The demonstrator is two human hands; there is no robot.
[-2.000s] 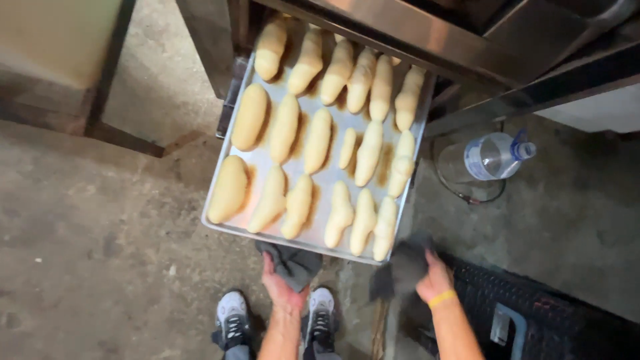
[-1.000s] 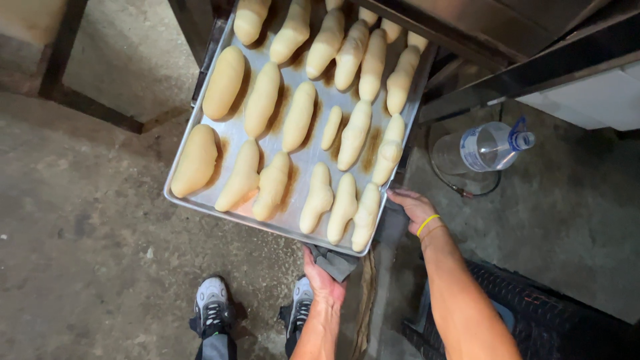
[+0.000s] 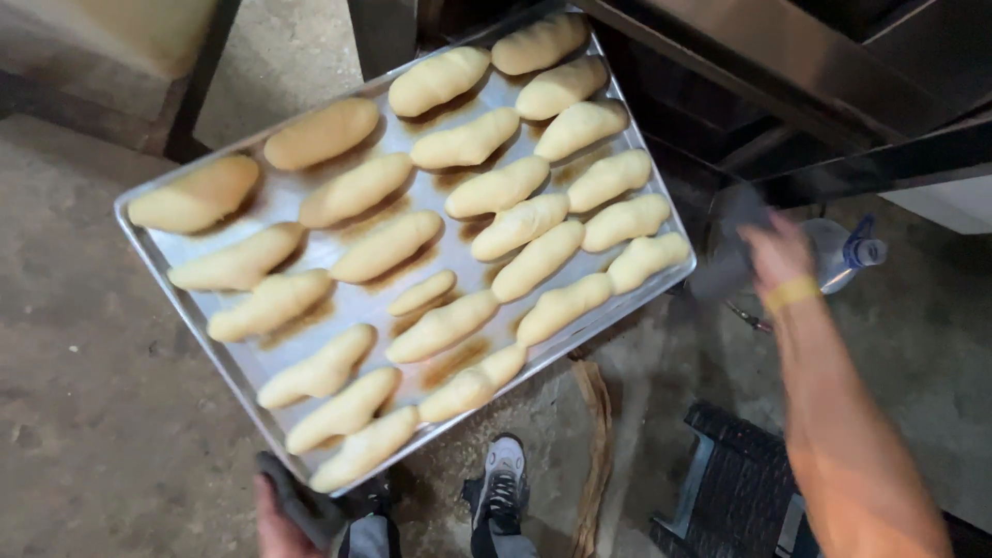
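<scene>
A metal baking tray [image 3: 256, 349] bearing several rows of pale bread rolls [image 3: 387, 246] is tilted across the middle of the view, its whole length showing. My left hand [image 3: 285, 523] grips the tray's near left corner through a dark cloth [image 3: 306, 496]. My right hand [image 3: 777, 252], blurred and with a yellow band at the wrist, is off the tray's right end and holds another dark cloth [image 3: 725, 244]. Brownish marks show on the metal between the rolls.
A dark metal rack or oven frame [image 3: 783, 85] stands at the upper right. A clear plastic bottle [image 3: 833, 252] is on the floor behind my right hand. A black plastic crate [image 3: 736, 473] lies lower right, with a strip of brown material [image 3: 593, 457] beside it. My shoe [image 3: 504, 480] is below the tray.
The tray has come out from the dark metal frame and turned, with its far rows now in view. My right hand, at the tray's near right corner one second ago, is now away from it.
</scene>
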